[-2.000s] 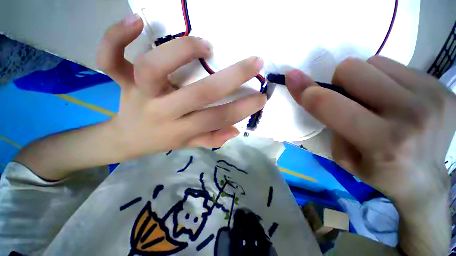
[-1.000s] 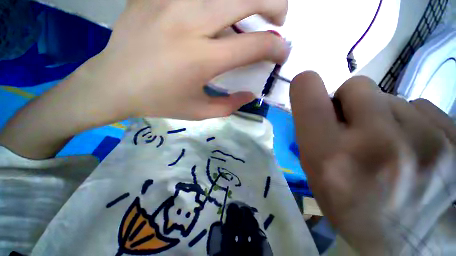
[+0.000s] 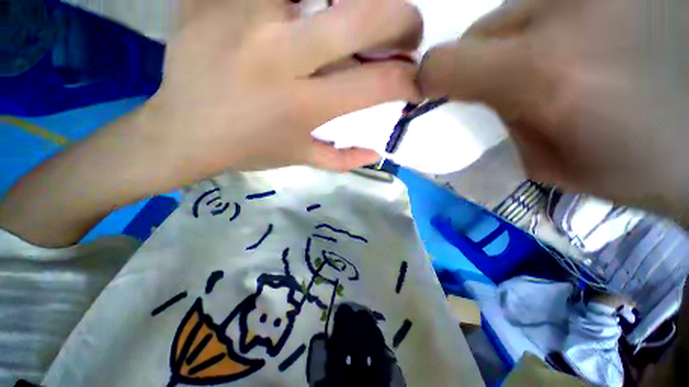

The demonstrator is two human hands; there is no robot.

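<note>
The white plate (image 3: 453, 140) lies under both hands, its curved near edge showing between them. My left hand (image 3: 272, 91) reaches over it from the left, fingertips pinching a dark lead (image 3: 396, 133). The lead slants down to a pale tip (image 3: 381, 162) at the plate edge, beside my left thumb. My right hand (image 3: 559, 91), blurred and cut off by the frame, meets my left fingertips from the right. A short dark piece shows under the right fingertips; whether the right hand grips it or a tool is hidden.
My patterned apron front (image 3: 287, 287) is close below the plate. A blue bin (image 3: 483, 240) stands below the bench edge at right. Light cloth (image 3: 536, 302) and striped fabric (image 3: 642, 257) are at lower right. A blue floor with a yellow line (image 3: 38, 130) shows at left.
My right hand has moved up and inward until its fingertips meet my left ones. The slim tool seen in it earlier no longer shows. The left hand has closed in around the lead.
</note>
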